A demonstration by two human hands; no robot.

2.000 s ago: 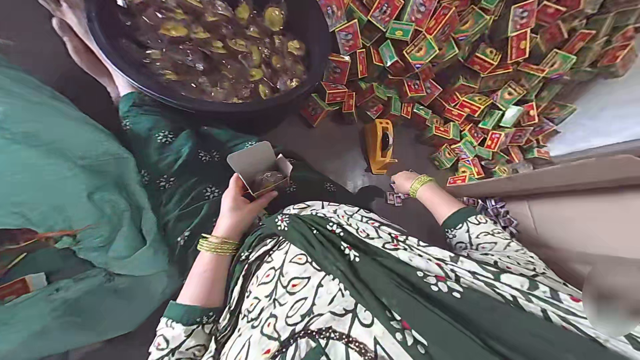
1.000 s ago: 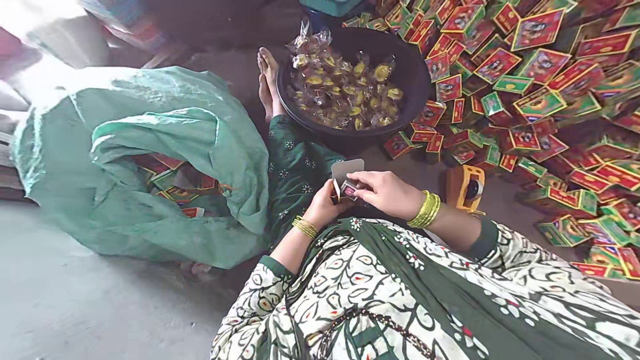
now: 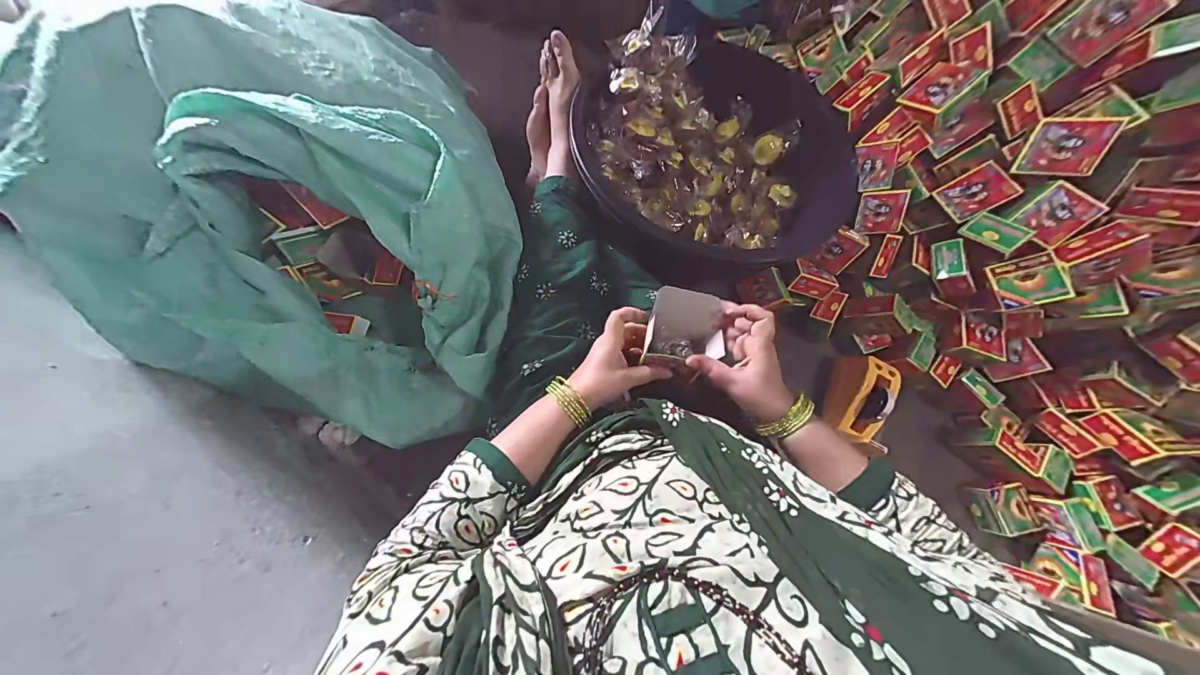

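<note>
My left hand [image 3: 614,361] grips a small cardboard box [image 3: 687,322] by its left side, above my lap. The box's grey inner flap stands up, and something in clear wrapping shows at its opening. At the box's right side my right hand [image 3: 753,361] holds it too, thumb at the front edge and fingers by a pale side flap. Beyond the box stands a dark round tub [image 3: 825,169] holding many clear-wrapped pieces [image 3: 694,159] with yellow parts.
Left of my legs lies a green fabric sack [image 3: 337,122], its mouth open on red and green boxes [image 3: 323,272]. A heap of similar boxes [image 3: 1059,216] spreads over the floor at right. A yellow tape dispenser [image 3: 862,398] sits beside my right forearm. My bare feet [image 3: 553,103] are beside the tub.
My right hand has come from the floor by the tape dispenser to the box, first at its opening, now at its right side. The view has swung toward the sack.
</note>
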